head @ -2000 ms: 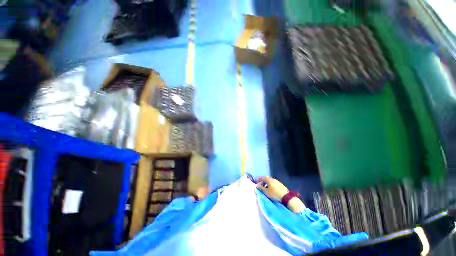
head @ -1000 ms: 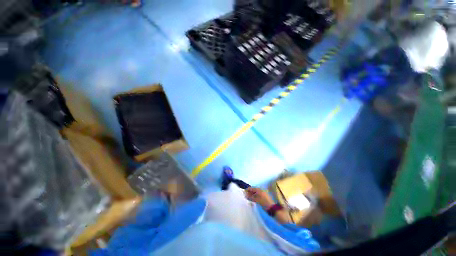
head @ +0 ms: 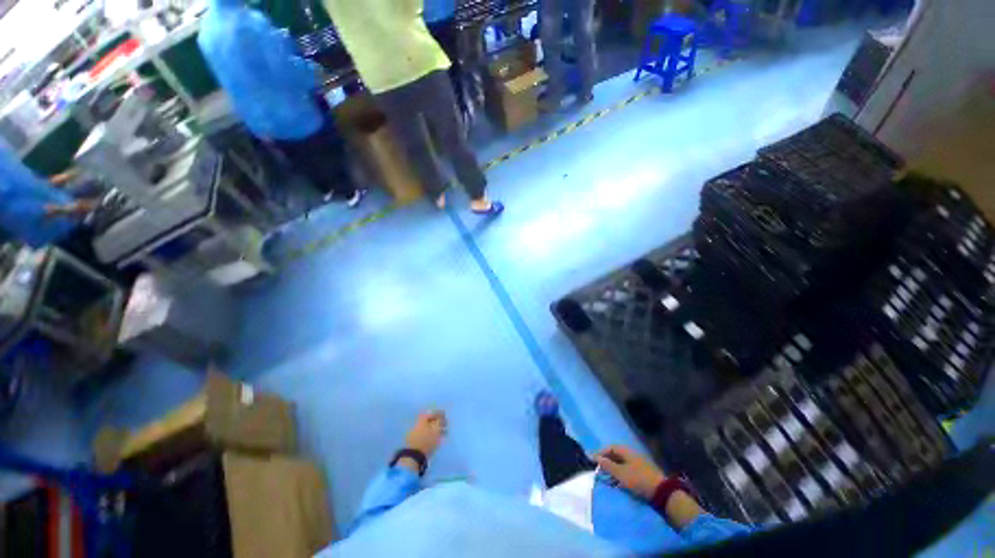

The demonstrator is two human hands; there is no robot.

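My left hand [head: 426,433] is low in the centre, with a dark band at the wrist. Its fingers are loosely curled, slightly apart, and I see nothing in them. My right hand [head: 630,469] is to its right, with a dark red band at the wrist. Its fingers are bent near a white patch [head: 570,501] by my blue smock; I cannot tell if it holds anything. My shoe [head: 547,404] shows on the blue floor.
Black trays [head: 807,207] are stacked on a black pallet [head: 622,327] at right. Open cartons [head: 273,490] stand at lower left. A person in a yellow top [head: 387,44] and others in blue smocks are ahead. A blue stool [head: 668,52] stands at the back; grey equipment [head: 164,207] is at left.
The view has swung from the cartons and green bench to the open aisle, people and pallet. My left hand now shows clearly, held out from my body; my right hand stays low.
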